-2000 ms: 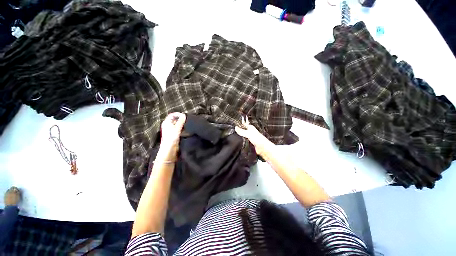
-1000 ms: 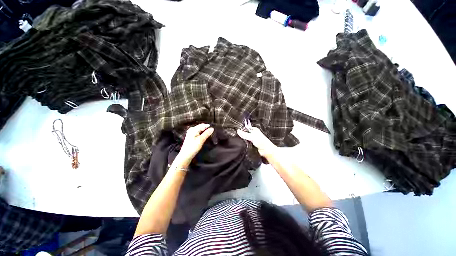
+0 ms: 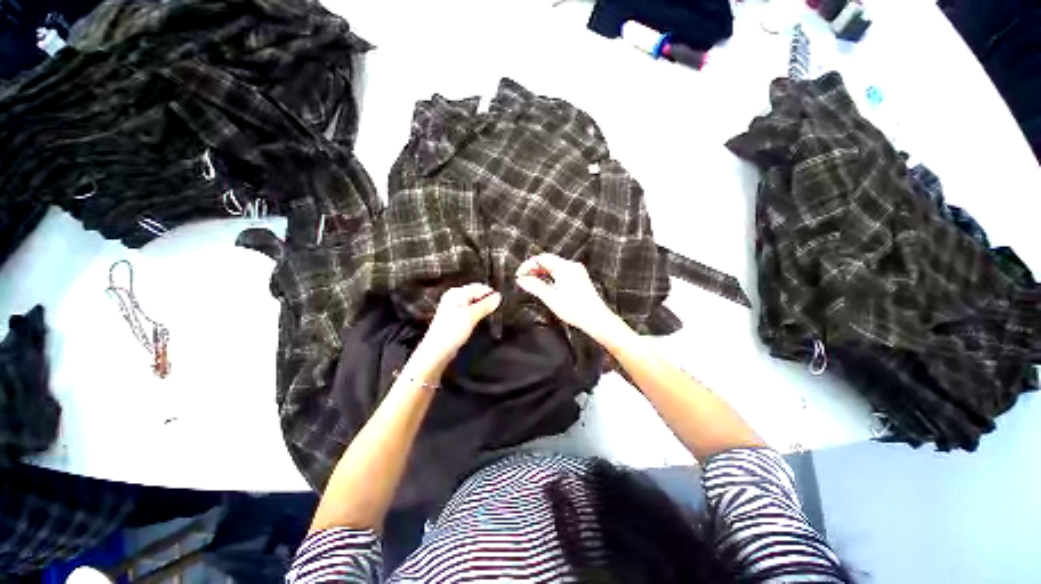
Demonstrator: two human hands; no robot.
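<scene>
A dark plaid garment [image 3: 537, 171] lies spread in front of me, with its collar end away from me. Its plain dark lining [image 3: 457, 399] is bunched at the near side. My left hand [image 3: 459, 314] pinches the garment's cloth near the middle, where plaid and lining meet. My right hand [image 3: 559, 291] is just to the right, fingers curled close to the same spot. A small reddish bit shows at its fingertips; I cannot tell what it is. A plaid belt [image 3: 708, 276] sticks out at the garment's right side.
A plaid garment pile [image 3: 206, 103] lies at left and another pile [image 3: 879, 240] at right on the white table [image 3: 217, 422]. A looped cord [image 3: 139, 317] lies at left. A dark cloth [image 3: 674, 17] and marker-like sticks [image 3: 664, 46] lie at the far side.
My left hand has moved right from the lining's left part to the middle. My right hand has moved slightly up and left, closer to it. Dark cloth has appeared at the table's left edge.
</scene>
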